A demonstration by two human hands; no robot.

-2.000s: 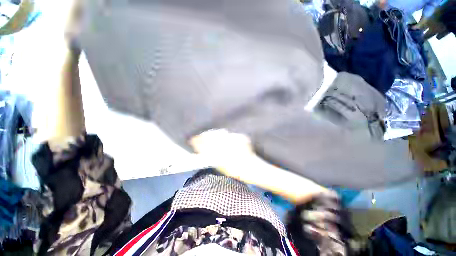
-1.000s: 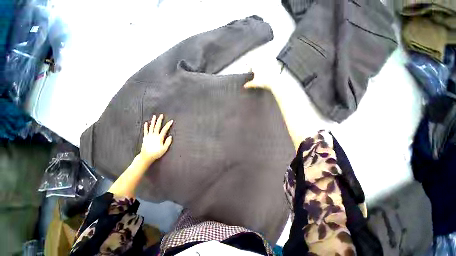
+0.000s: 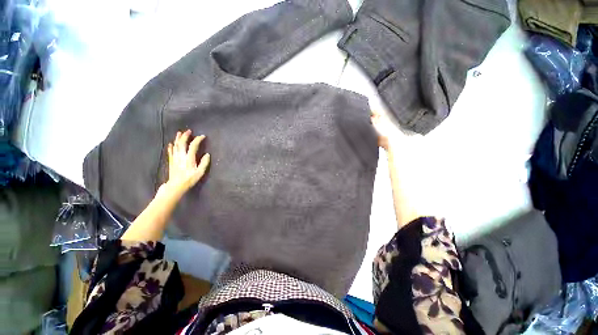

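Observation:
A grey-brown jacket (image 3: 275,150) lies spread on the white table (image 3: 452,176), one long sleeve stretched up and to the right. Its lower edge hangs over the table's near edge by my body. My left hand (image 3: 186,160) lies flat on the jacket's left part, fingers spread. My right hand (image 3: 379,129) is at the jacket's right edge; its fingers are partly hidden and blurred, so a grip cannot be made out. Grey-brown shorts (image 3: 426,59) lie at the top right, beside the jacket.
A grey garment (image 3: 515,271) lies at the lower right. Dark blue garments (image 3: 567,203) are heaped at the right edge, a khaki stack (image 3: 551,18) at the top right. Small clear packets (image 3: 82,222) and an olive cloth pile (image 3: 29,235) are at the left.
The jacket was swung blurred through the air, then laid on the table. Since then its right part has been straightened, and my right hand has moved right and slightly down to its edge.

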